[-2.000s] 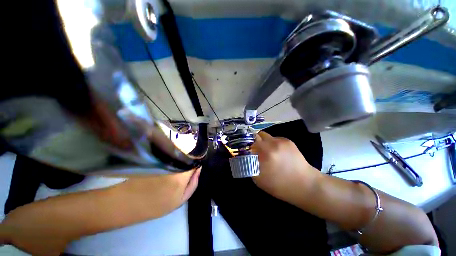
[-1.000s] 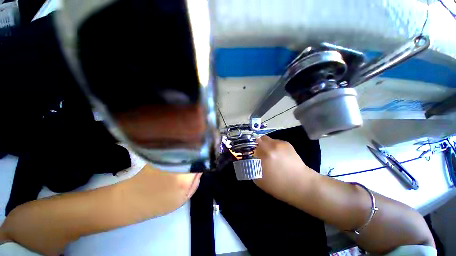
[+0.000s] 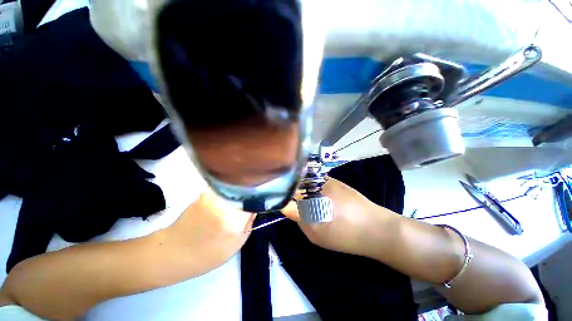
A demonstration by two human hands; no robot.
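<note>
The black panel [image 3: 338, 269] lies right of the needle area and reaches the table's front edge. A narrow black strip [image 3: 256, 276] runs down beside it. My left hand [image 3: 226, 219] is at the strip's upper end, its fingers hidden behind the shiny take-up lever guard [image 3: 241, 150]. My right hand [image 3: 313, 219] rests on the panel, partly behind the ridged tension dial [image 3: 315, 209]; its fingertips are hidden. A thin light line, perhaps thread, spans between the hands. The needle and presser foot are hidden.
A black garment bundle [image 3: 69, 144] lies at left with loose ends. The white machine head with a blue stripe [image 3: 345, 76] crosses the top, with a large grey-white knob [image 3: 423, 139]. Thread snips [image 3: 492, 204] lie on the bed at right, near a dark thread.
The guard has shifted right in view, showing more of the bundle. My right hand has moved slightly left and down, closer to my left hand. The thin light line now shows between them.
</note>
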